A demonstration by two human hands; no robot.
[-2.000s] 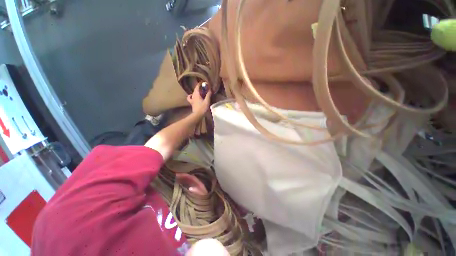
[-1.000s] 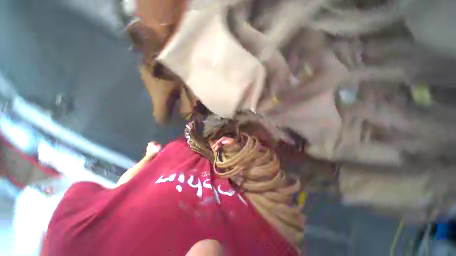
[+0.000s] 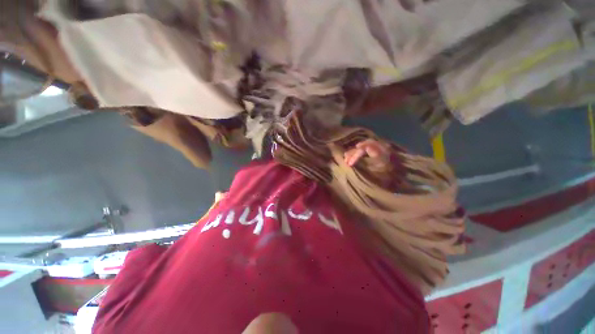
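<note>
A thick bundle of tan straps (image 3: 398, 209) hangs in looped bands against the right side of my dark red shirt. My right hand (image 3: 368, 154) shows among the loops at its upper part, fingers curled on the bundle; its wrist and forearm are hidden. The stacked edges of tan pieces (image 3: 303, 147) fan out at the bundle's left end. Of my left hand (image 3: 220, 196) only a small blurred bit of skin shows beside the shirt's left edge; its fingers cannot be made out.
Cream panels (image 3: 147, 62) hang across the top, one with a yellow line (image 3: 515, 75). A brown panel (image 3: 176, 137) hangs at upper left. Grey floor (image 3: 78, 176) lies beyond. A white-and-red structure (image 3: 515, 280) stands at lower right, and metal rails (image 3: 130, 235) run at left.
The view has swung round; the hanging panels now span the top. The strap bundle has moved right in view with my right hand. My left hand has left the brown strap bunch it reached earlier.
</note>
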